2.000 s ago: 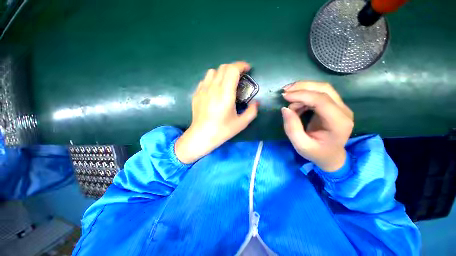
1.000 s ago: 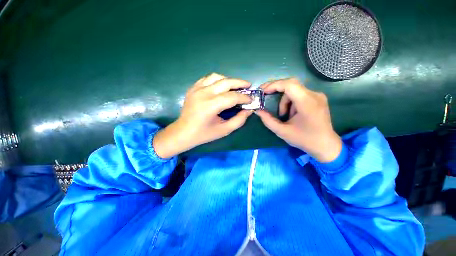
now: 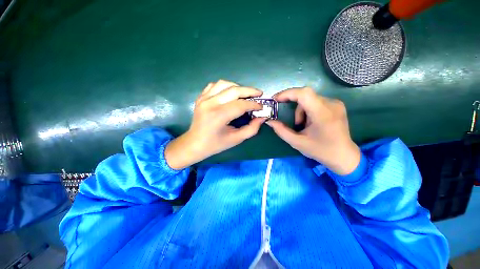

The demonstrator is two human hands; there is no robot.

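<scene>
A small watch-like unit with a dark rim and a pale, silvery inside is held between both hands over the green bench. My left hand grips its left side, with fingers lying partly over it. My right hand holds its right end between thumb and index finger. A dark part shows under the left fingers, mostly hidden. The rest of the unit's left side is covered by the fingers.
A round speckled screw dish stands on the green bench at upper right. The orange electric screwdriver hangs over it. Black trays are at the right edge, a metal clip above them. A tray of units shows at left.
Two seconds ago my right hand was apart from the unit; now both hands hold it. Since one second ago the screwdriver has come back into view over the dish.
</scene>
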